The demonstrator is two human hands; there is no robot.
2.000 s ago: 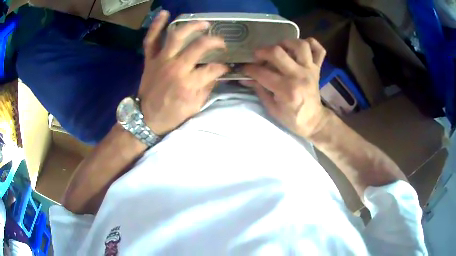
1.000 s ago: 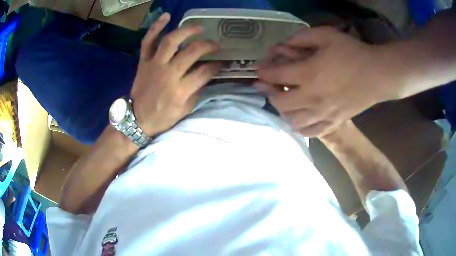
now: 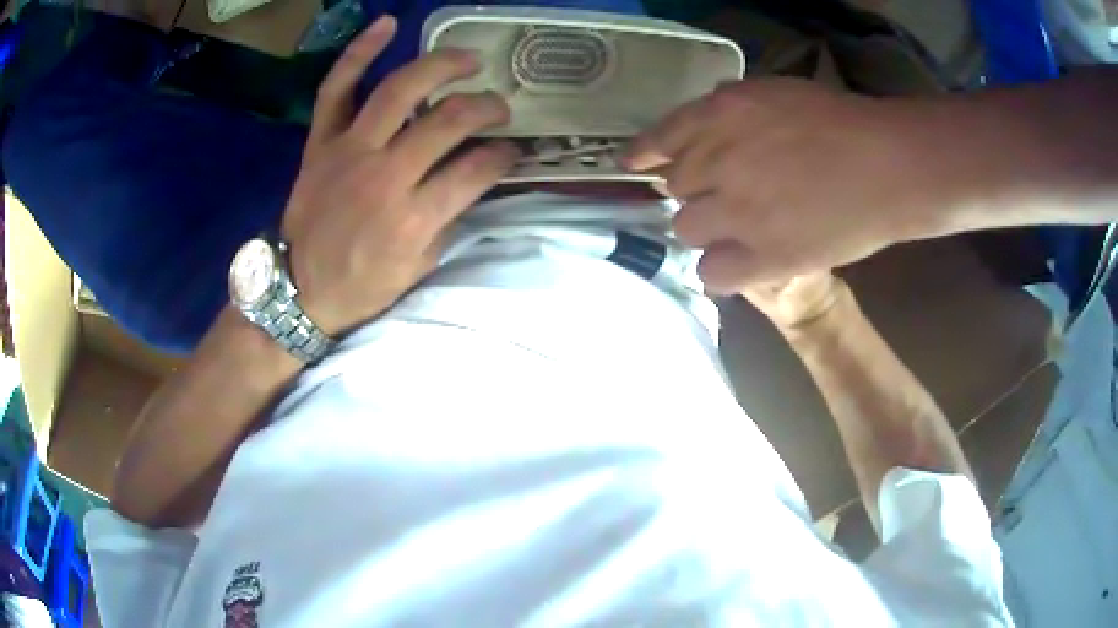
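A cream housing shell (image 3: 668, 80) is at the top centre, its hollow side and oval ringed grille (image 3: 559, 59) facing up. A slot strip (image 3: 576, 156) with small openings runs along its near long edge. My left hand (image 3: 392, 184), with a metal wristwatch, holds the shell's left end, fingers spread over its near left corner. Another person's hand (image 3: 785, 172) reaches in from the right, fingertips at the right part of the slot strip. It covers most of my right hand (image 3: 791, 294); only the wrist area and forearm show, so its grip is hidden.
An open carton (image 3: 37, 294) is at the left beside my blue-trousered leg (image 3: 135, 209). Brown cardboard (image 3: 907, 356) lies at the right. Blue plastic pieces (image 3: 37, 528) are at the lower left. Part of a pale shell (image 3: 233, 7) shows at the top left edge.
The other person's hand has come in from the right over my right hand. The shell has tilted to show more of its inside. My left hand and the shell sit slightly further left and up.
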